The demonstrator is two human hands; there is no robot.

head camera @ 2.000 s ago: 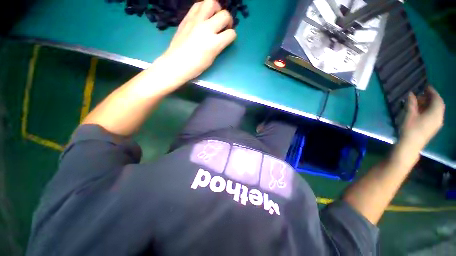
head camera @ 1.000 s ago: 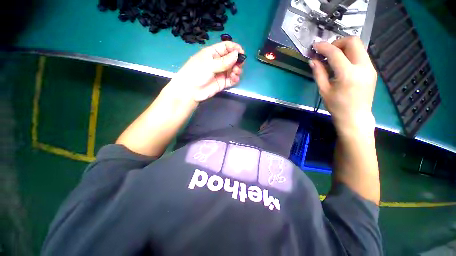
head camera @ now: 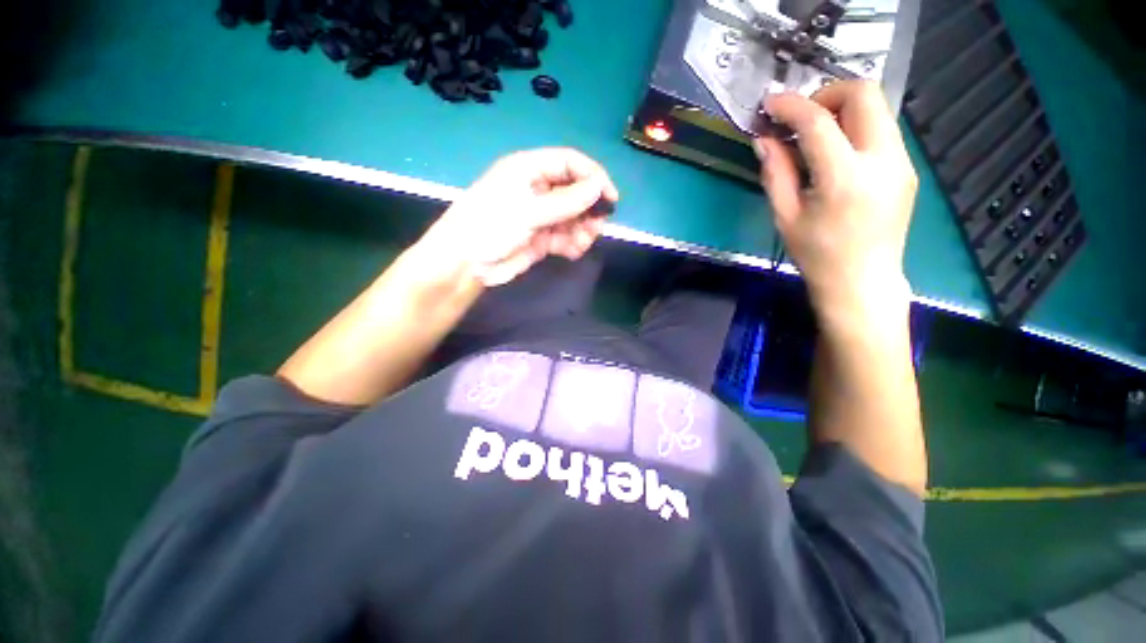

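My left hand is over the bench's front edge, its thumb and fingertips closed on a small black moulded part. My right hand is at the near side of the bench-top fixture machine, thumb and index finger close together at its silver plate. Whether a piece is between those fingertips is too small to tell. Metal arms converge on the plate just beyond the fingers.
A loose heap of black parts lies at the back left, with one single part apart from it. A black slotted tray with small glossy parts is right of the machine. A blue crate is below the bench edge.
The left hand went from the heap to the bench edge with a black part. The right hand left the slotted tray for the machine's plate and has stayed there since one second ago.
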